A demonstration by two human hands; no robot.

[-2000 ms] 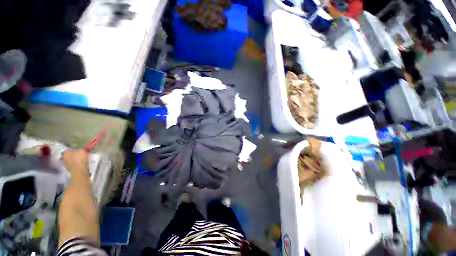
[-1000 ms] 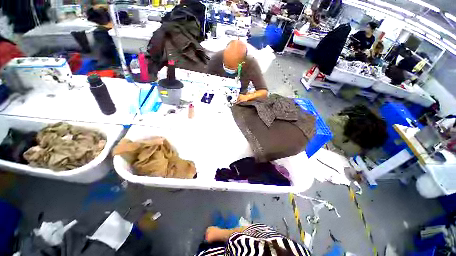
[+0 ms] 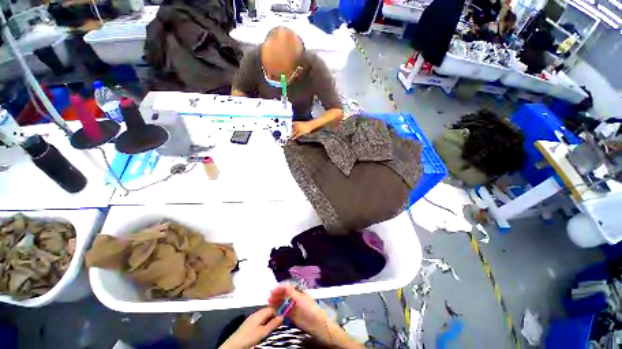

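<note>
My left hand [image 3: 258, 325] and my right hand [image 3: 304, 312] meet low in the centre, in front of my striped top. A small pink and blue item [image 3: 286, 307] is between their fingers; both hands appear closed on it. It is too small and blurred to name, and the fingers hide part of it. The hands are just in front of the rim of a white tub [image 3: 204, 305], touching no cloth.
The tub holds tan cloth [image 3: 174, 262] and dark purple cloth [image 3: 334, 258]. Beyond it, a person [image 3: 300, 71] works at a white sewing machine [image 3: 218, 109] with brown cloth [image 3: 361, 177] over a blue crate [image 3: 431, 167]. Scraps and striped tape lie on the floor.
The view has swung from the grey cloth heap to the tub and the seated person. My left hand, extended with a red item earlier, is now together with my right hand at the bottom.
</note>
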